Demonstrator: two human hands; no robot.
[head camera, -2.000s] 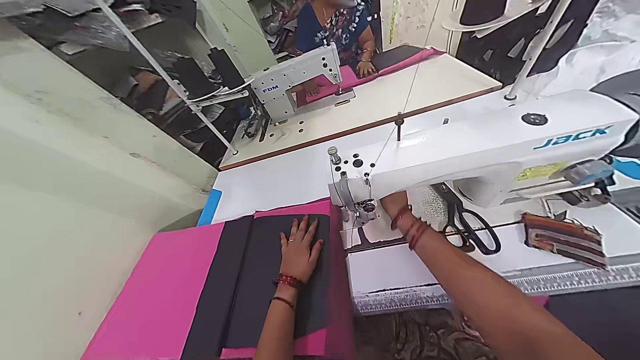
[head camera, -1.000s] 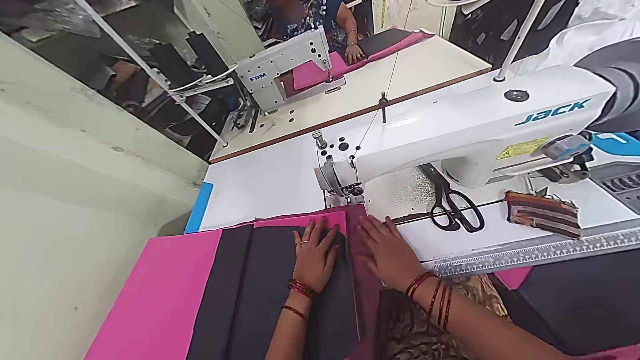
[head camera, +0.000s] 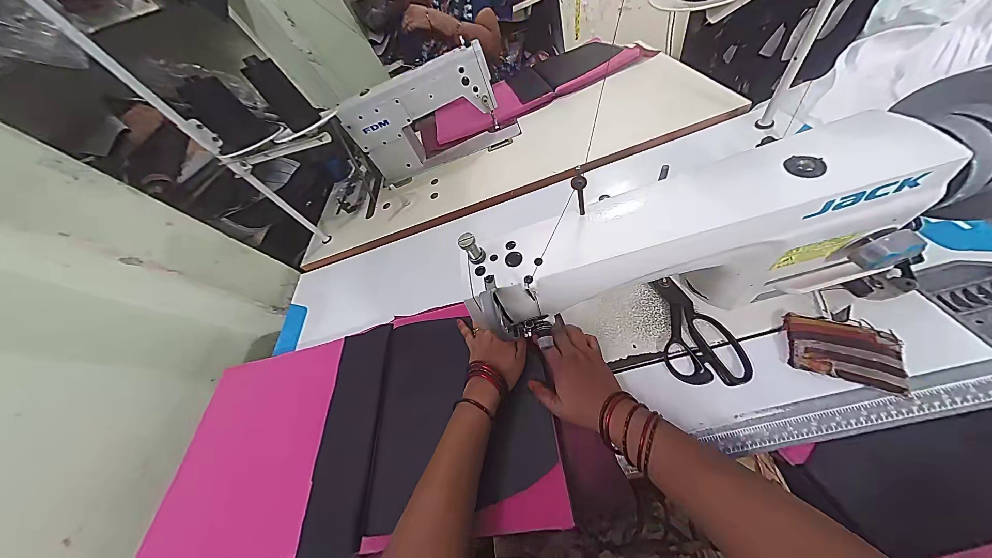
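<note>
A white industrial sewing machine (head camera: 744, 201) spans the right half, its needle area at the centre. Pink and black fabric (head camera: 434, 411) lies at the left and under the machine's head. My left hand (head camera: 496, 353) presses flat on the black part, just left of the needle area, fingertips near the head. My right hand (head camera: 573, 372) touches the fabric's edge to the right of the needle, fingers bent beside the presser area. The needle and presser foot are mostly hidden by the head and fingers.
Black-handled scissors (head camera: 701, 349) and a striped fabric pouch (head camera: 846, 353) lie right of my right hand. A ruler strip (head camera: 852, 415) runs along the table's front edge. Across stands another sewing machine (head camera: 418, 116) with pink and black fabric; a person sits behind it.
Both hands have moved up to the needle area since one second ago, with the fabric's edge shifted under the head. Two seconds ago the right hand was behind the needle area.
</note>
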